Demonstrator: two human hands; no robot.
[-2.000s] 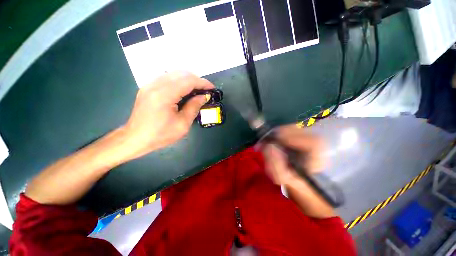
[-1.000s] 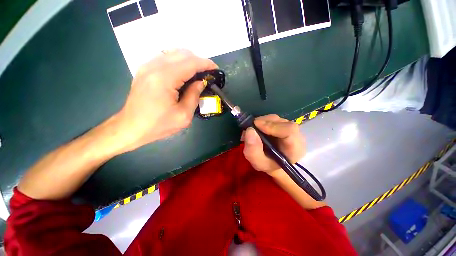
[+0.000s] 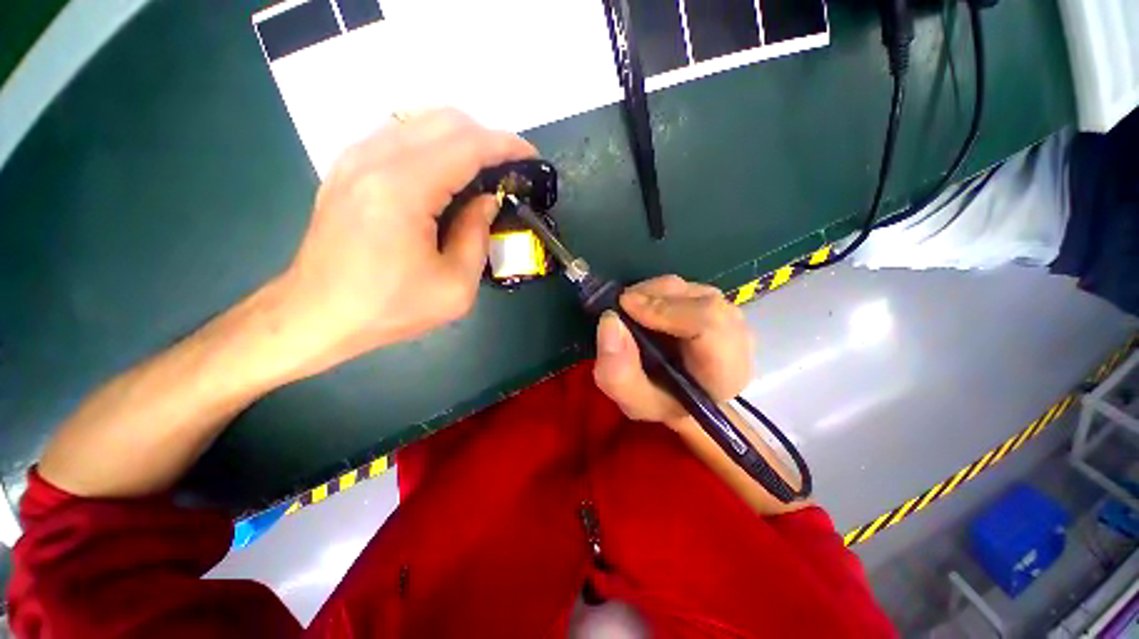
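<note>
My left hand (image 3: 394,231) pinches the upper half of an open black device housing (image 3: 545,184) between thumb and fingers. A white battery with yellow edges (image 3: 517,255) lies in the lower half, just below. My right hand (image 3: 675,350) holds a soldering iron (image 3: 662,365) by its black handle. Its bare metal shaft points up and left to the inner parts beside my left thumb. The exact contact of the tip is too small to tell.
A white backing sheet (image 3: 437,63) with black adhesive pads (image 3: 721,31) lies behind the hands. Black tweezers (image 3: 642,137) lie across it onto the green work surface (image 3: 162,212). Black cables (image 3: 893,150) hang at upper right. Yellow-black tape (image 3: 781,277) edges the bench. A blue bin (image 3: 1020,537) stands lower right.
My right hand has brought the soldering iron up from the lower right to the open housing, where it has stayed since about a second ago. My left hand keeps its hold on the housing.
</note>
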